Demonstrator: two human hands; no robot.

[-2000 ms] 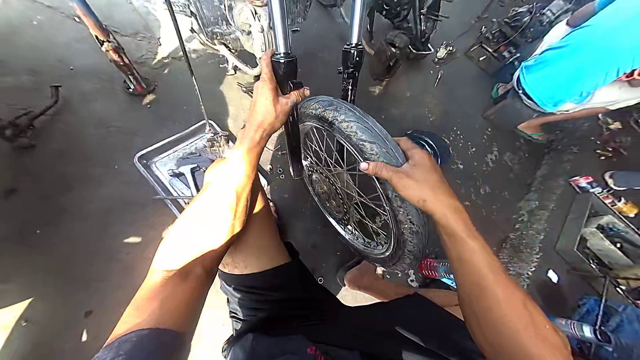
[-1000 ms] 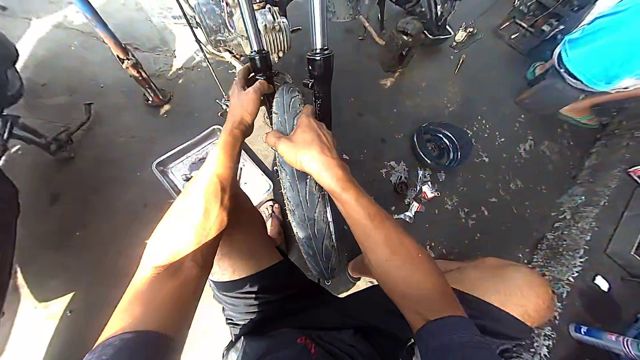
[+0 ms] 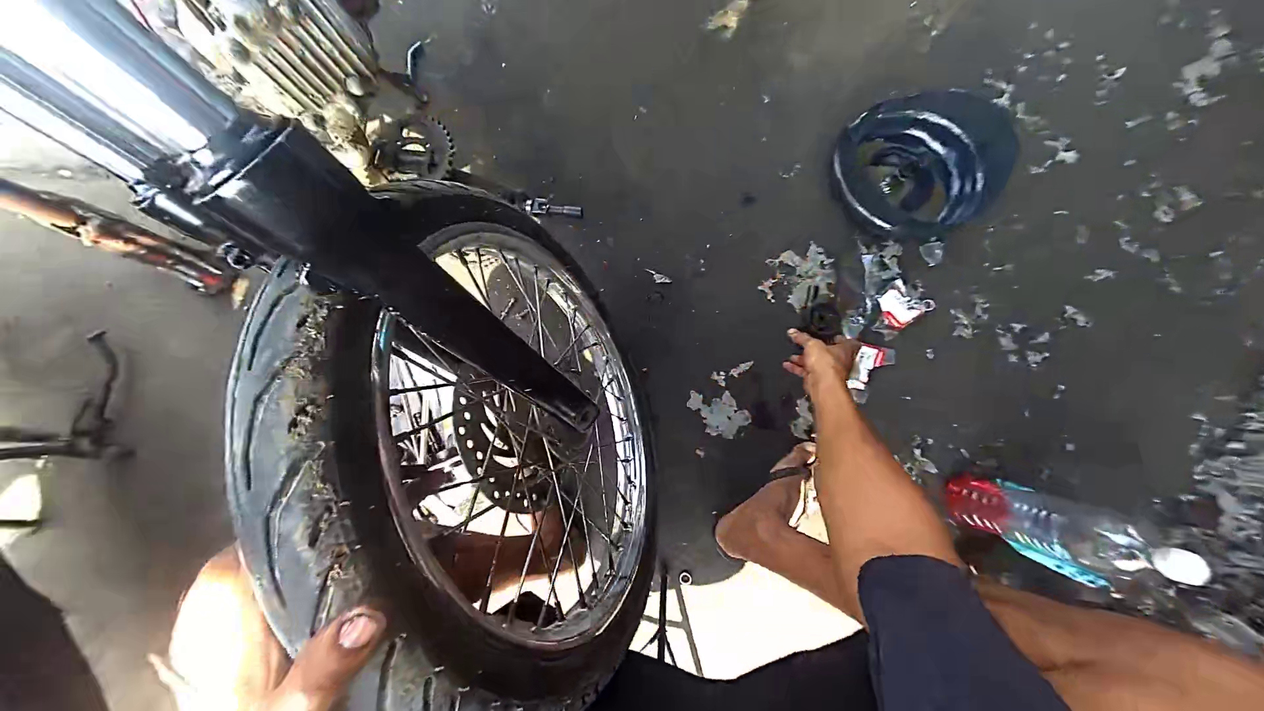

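Observation:
A spoked motorcycle wheel with a dirty tyre stands at the left of the view, its perforated brake disc showing through the spokes. The black lower leg of a front fork crosses in front of the spokes. My left hand grips the tyre at the bottom left, thumb on the tread, the other fingers hidden. My right hand reaches to the floor at a small dark round part; whether the fingers are closed on it is unclear. Red and white torn packaging lies beside that hand.
A dark blue round basin lies on the floor, upper right. A clear plastic bottle with a red part lies right of my forearm. A finned engine is beyond the wheel, a metal stand at the far left. Debris is scattered about.
My right hand has left the tyre and moved down to the floor on the right. My left hand has gone from the fork to the tyre. The view has swung closer to the floor.

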